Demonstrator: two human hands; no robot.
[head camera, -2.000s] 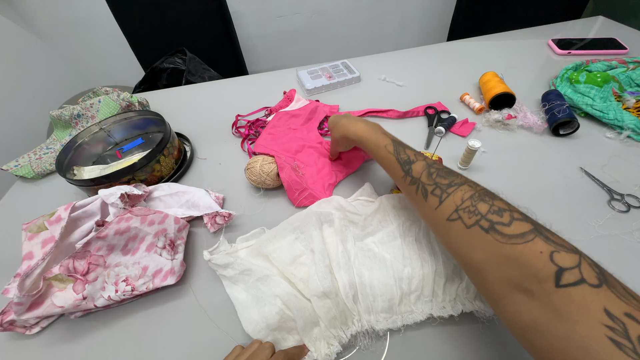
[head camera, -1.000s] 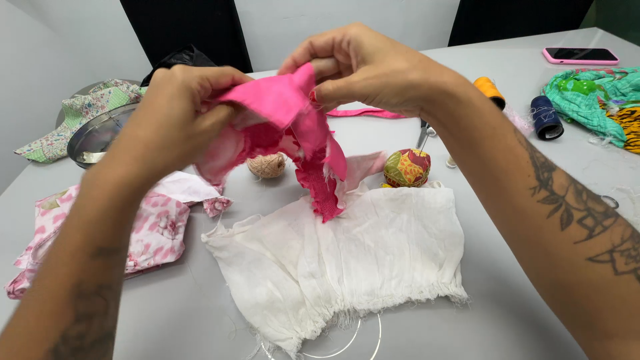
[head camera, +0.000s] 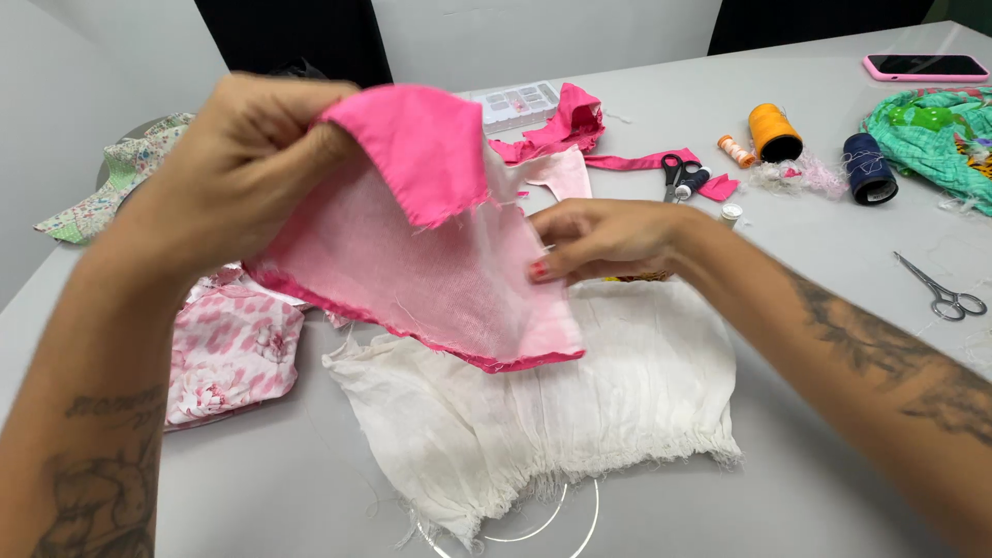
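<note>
A pink fabric piece (head camera: 418, 263) with a pale inner side and frayed edges hangs in the air between my hands. At its upper left, my left hand (head camera: 263, 155) grips it by a bright pink corner. My right hand (head camera: 597, 240) pinches its right edge between thumb and fingers. Under it, a gathered white cloth (head camera: 542, 403) with a frayed lower edge lies on the table, and a thin white loop (head camera: 595, 511) shows below that cloth. Behind my right hand, more pink fabric with a strap (head camera: 643, 160) rests on the table. A patterned ball is mostly hidden there.
Pink floral cloth (head camera: 232, 349) lies at left, green floral fabric (head camera: 124, 178) behind it. A clear compartment box (head camera: 515, 105) stands at the back. Toward the right are black scissors (head camera: 673, 174), orange thread (head camera: 773, 132), navy thread (head camera: 869, 167), metal scissors (head camera: 945, 294), green fabric (head camera: 930, 139) and a phone (head camera: 926, 67).
Two seconds ago the pink fabric lay on the table under my right hand. Both hands have since lifted it, and it is now more spread out than one second ago.
</note>
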